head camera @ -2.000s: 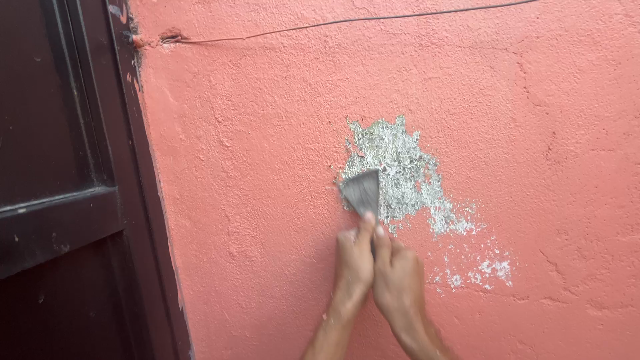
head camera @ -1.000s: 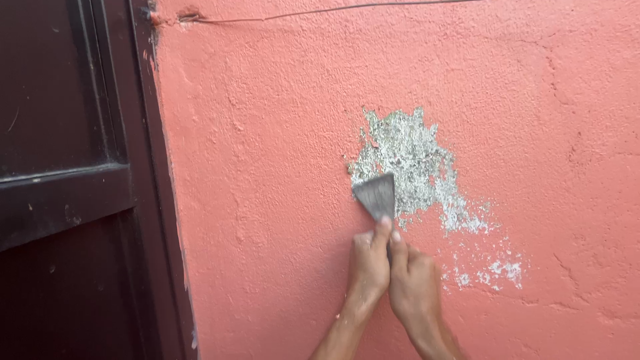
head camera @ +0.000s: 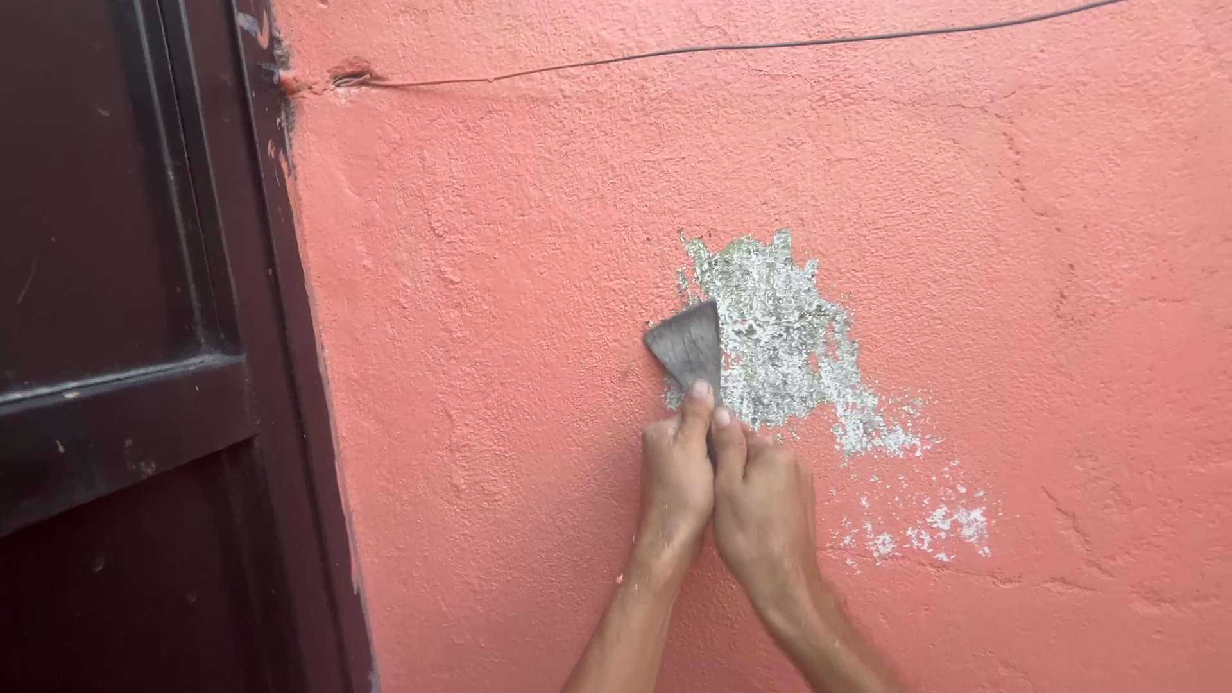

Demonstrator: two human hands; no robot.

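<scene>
A paint scraper with a grey metal blade [head camera: 689, 345] lies against the pink painted wall [head camera: 500, 385], its wide edge pointing up and slightly left. Both of my hands grip it from below, side by side, so its handle is mostly hidden. My left hand [head camera: 677, 472] has its thumb on the base of the blade, and my right hand [head camera: 767, 500] closes around the handle just to the right. The blade overlaps the left border of a bare grey-white patch [head camera: 775, 327]. Smaller whitish spots [head camera: 953, 525] show at the patch's lower right.
A dark brown door [head camera: 87, 241] and its frame [head camera: 289, 433] stand along the left side. A thin wire [head camera: 770, 44] runs across the upper wall from a small hole [head camera: 352, 77] near the frame. Fine cracks [head camera: 1064, 289] mark the wall at right.
My hands remain around the scraper, and its blade stays by the patch's left border. The view has shifted a little.
</scene>
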